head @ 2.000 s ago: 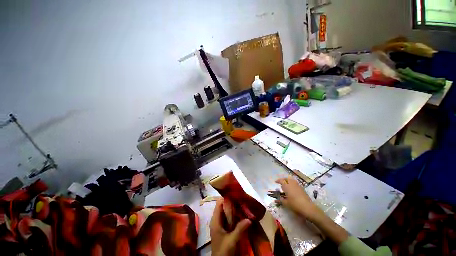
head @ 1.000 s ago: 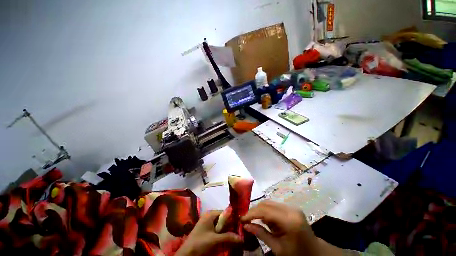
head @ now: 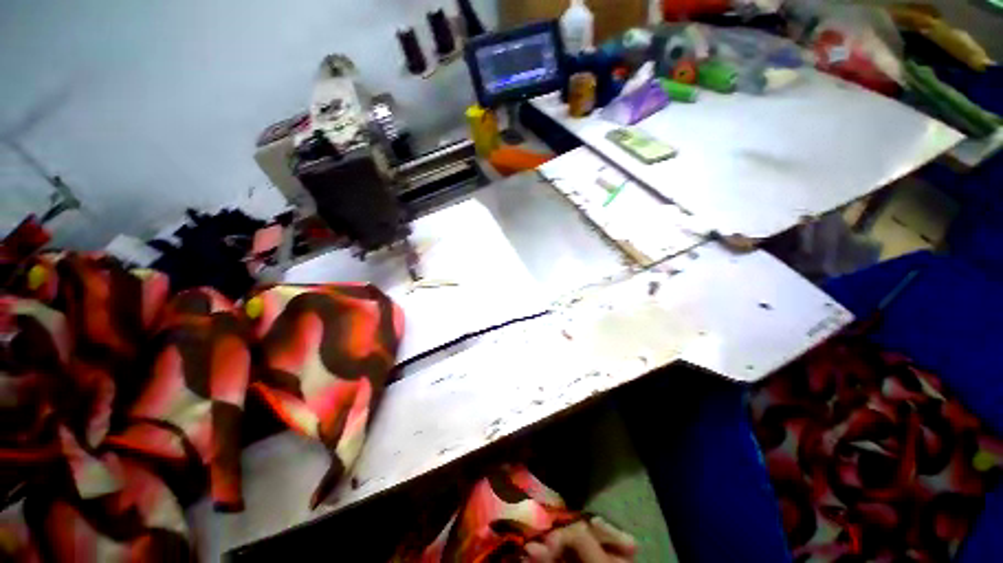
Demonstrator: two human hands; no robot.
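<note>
A printed garment piece (head: 508,504) in red-pink, cream and dark brown is low at the bottom centre, below the table's front edge and over the lap. The fingers of a hand, apparently my right hand (head: 583,542), are bent onto its right side; they are blurred and cut off by the bottom edge. My left hand is not visible. No snips can be made out. A pile of the same print (head: 165,374) lies on the left of the white table (head: 495,385), with loose ends hanging toward the front and round yellow stickers (head: 255,308) on it.
A sewing machine (head: 350,181) stands behind the pile, beside a control screen (head: 515,64). A pale green phone (head: 641,145) lies on the back table. On the right, a blue bin (head: 704,473) holds more printed cloth (head: 880,451). Dark scraps dot the tabletop.
The view has tipped down. The hands and the printed piece have moved from over the table to below its front edge. The upright narrow end held a second ago no longer shows.
</note>
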